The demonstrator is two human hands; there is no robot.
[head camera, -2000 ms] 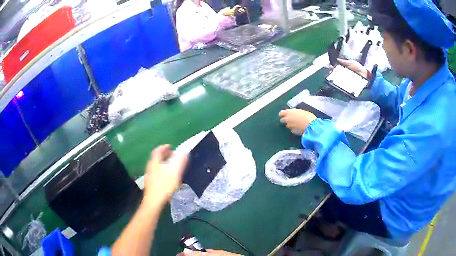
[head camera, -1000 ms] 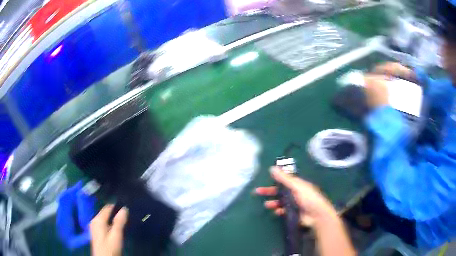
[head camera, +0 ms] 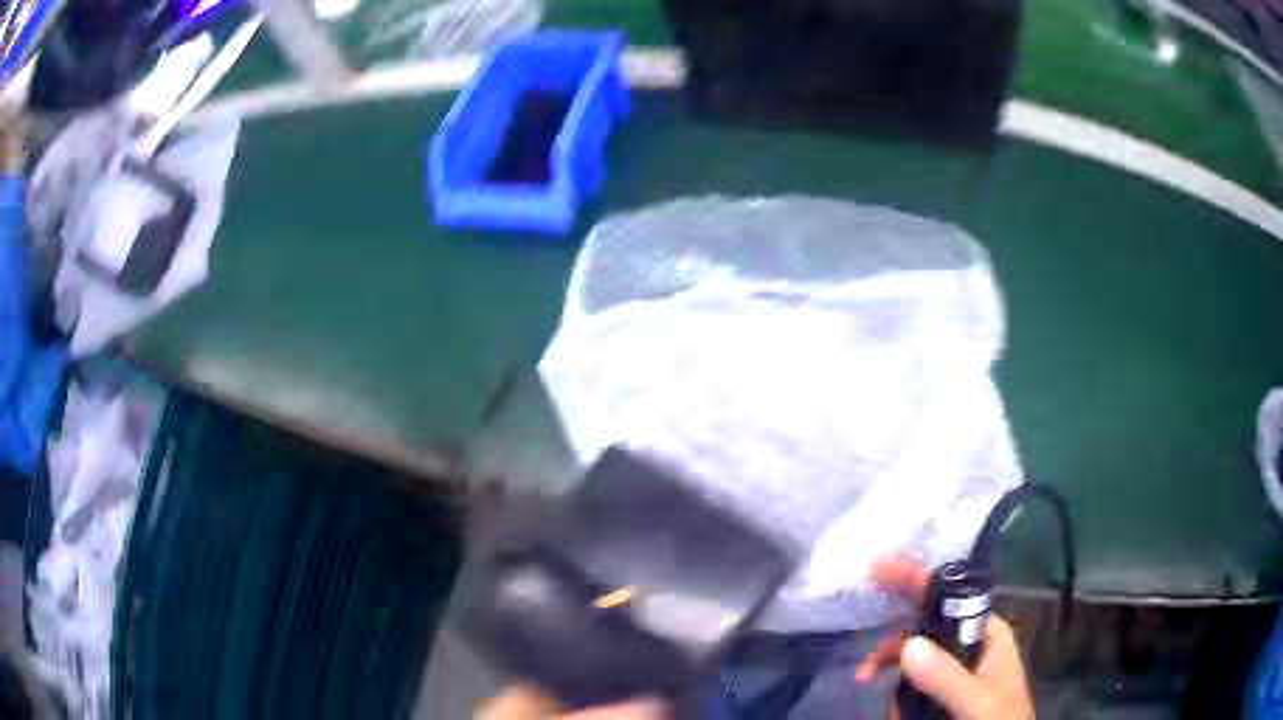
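My right hand (head camera: 971, 672) is closed around the black electric screwdriver (head camera: 962, 619), its cable looping up and to the right. My left hand (head camera: 570, 708), mostly cut off by the bottom edge, holds a dark flat plate with a black bracket (head camera: 675, 542), blurred, with a small yellowish mark. The plate is tilted at the near bench edge, just in front of the bubble wrap sheet (head camera: 788, 380). The screwdriver's lower end is cut off by the frame.
A blue parts bin (head camera: 500, 197) with dark contents stands behind the wrap, left. A black box (head camera: 844, 63) stands at the back. A black frame part (head camera: 162, 232) lies on wrap at the left. A dark ribbed crate (head camera: 267, 563) is at lower left. Blue sleeves show at both sides.
The view has swung left and down. My right hand has taken hold of the screwdriver. My left hand has taken the black part off the bubble wrap towards me.
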